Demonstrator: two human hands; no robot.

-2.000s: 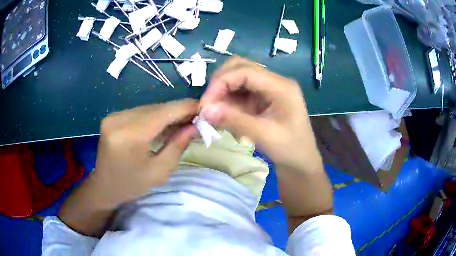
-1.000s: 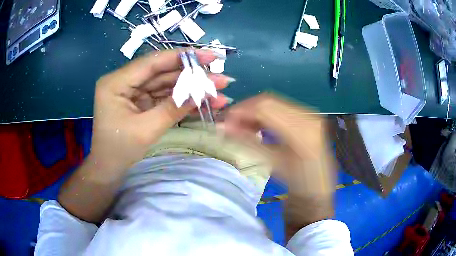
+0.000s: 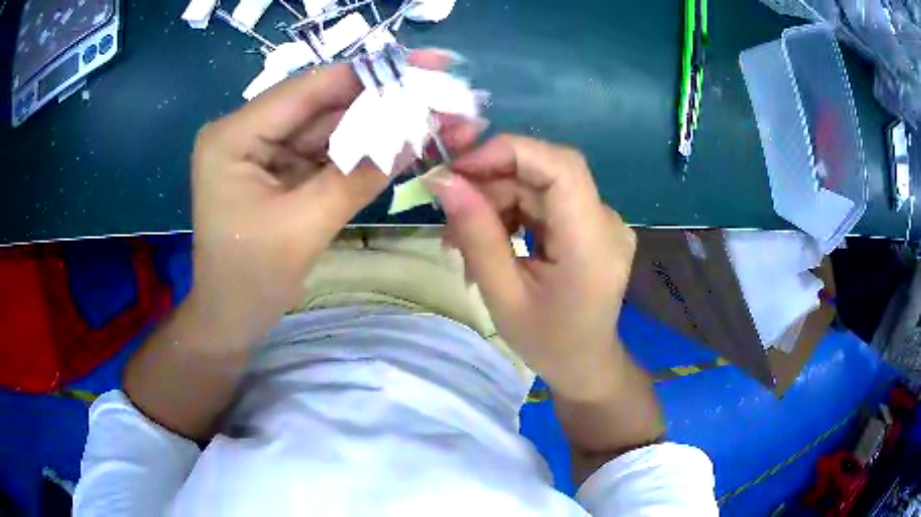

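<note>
My left hand [image 3: 273, 172] holds a bundle of tagged tubes [image 3: 389, 126] up over the bench's front edge, with white flags fanned out and several stem ends showing above them. My right hand [image 3: 535, 222] pinches a thin stem just below and to the right of the flags, close to my left fingers. A pale yellow-green flap [image 3: 412, 195] shows under the flags; I cannot tell what it belongs to. A loose pile of tagged tubes [image 3: 308, 45] lies on the bench behind my left hand, partly cut off by the top edge.
A digital scale [image 3: 63, 76] is at the far left. A slim green hand tool [image 3: 691, 91] lies right of centre. A clear plastic box [image 3: 808, 131] lies at the right, near clear bags [image 3: 879, 50]. Below the bench are a carton [image 3: 697, 288] with white sheets and a red stool [image 3: 50, 313].
The bundle in my left hand shows more flags and is held higher. My right hand has come up to it and pinches a stem. The tagged tube near the green tool is no longer on the bench.
</note>
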